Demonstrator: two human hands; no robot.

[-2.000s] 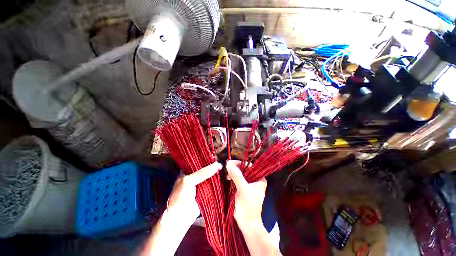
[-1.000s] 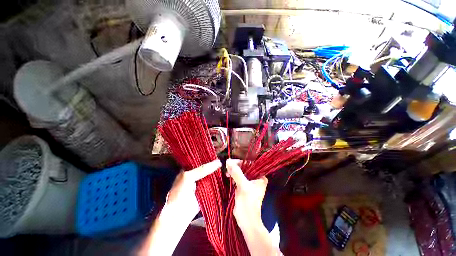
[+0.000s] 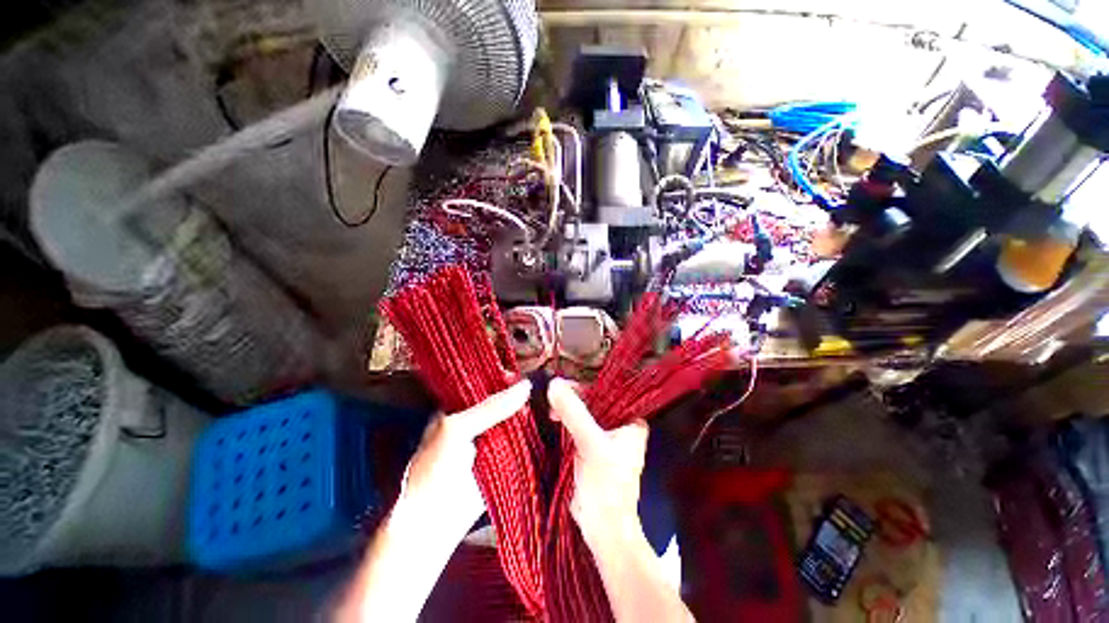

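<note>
My left hand (image 3: 456, 456) is shut around a thick bundle of thin red cords (image 3: 452, 341) that fans up and to the left. My right hand (image 3: 602, 469) is shut around a second red cord bundle (image 3: 657, 371) that fans up and to the right. A single red cord shows faintly upright above my right fingertips, its end at the machine. The grey-black machine (image 3: 618, 183) stands straight ahead, beyond both hands. Two pale rounded parts (image 3: 584, 335) sit at its front, just past my fingertips. The lower cords run down together between my wrists.
A white fan (image 3: 395, 91) stands at upper left. A blue plastic stool (image 3: 262, 481) and a pale bucket (image 3: 107, 450) of silvery pieces are at lower left. A dark machine (image 3: 949, 231) is at right. Below the bench lie a red object (image 3: 736, 535) and a phone-like device (image 3: 837, 548).
The single cord stood clearly upright between my fingertips before and now shows only faintly. The right-hand bundle's upper strands have shifted. Both hands stay in nearly the same place.
</note>
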